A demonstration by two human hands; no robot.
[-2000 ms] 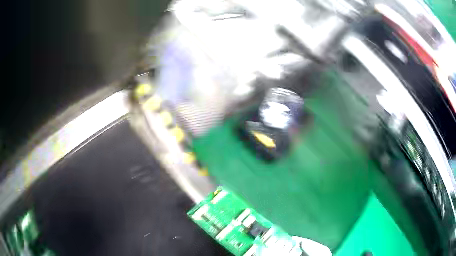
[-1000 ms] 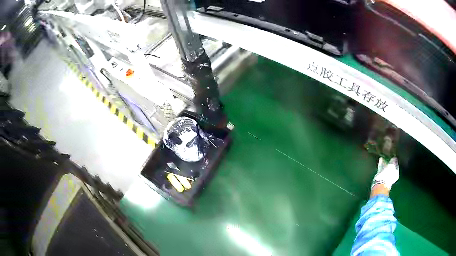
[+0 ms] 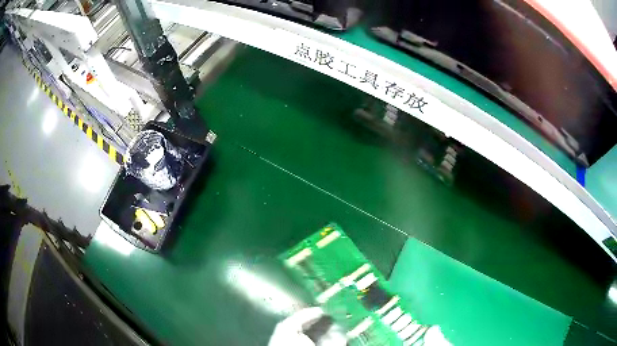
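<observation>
A green circuit board [image 3: 348,274] with pale connector strips, white blocks and a black square part slants across the bottom middle, slightly blurred. My left hand [image 3: 304,330], in a white glove with a dark covering on one digit, grips the board's near left edge and is cut off by the frame. A small white shape [image 3: 438,338] at the board's lower right end looks like fingertips of my right hand's glove. It is mostly cut off, so its grip cannot be made out.
A black parts bin [image 3: 135,233] with a plastic-wrapped item and yellow pieces stands left on the green bench [image 3: 270,203]. A bright green mat [image 3: 473,290] lies right. A white labelled shelf edge [image 3: 358,74] crosses above; blurred items [image 3: 440,159] sit beneath. A dark post [image 3: 159,61] rises behind the bin.
The view has swung right. My right hand was reaching beneath the labelled shelf at a blurred green item; its arm is gone from there. The board and my left hand now show at the bottom.
</observation>
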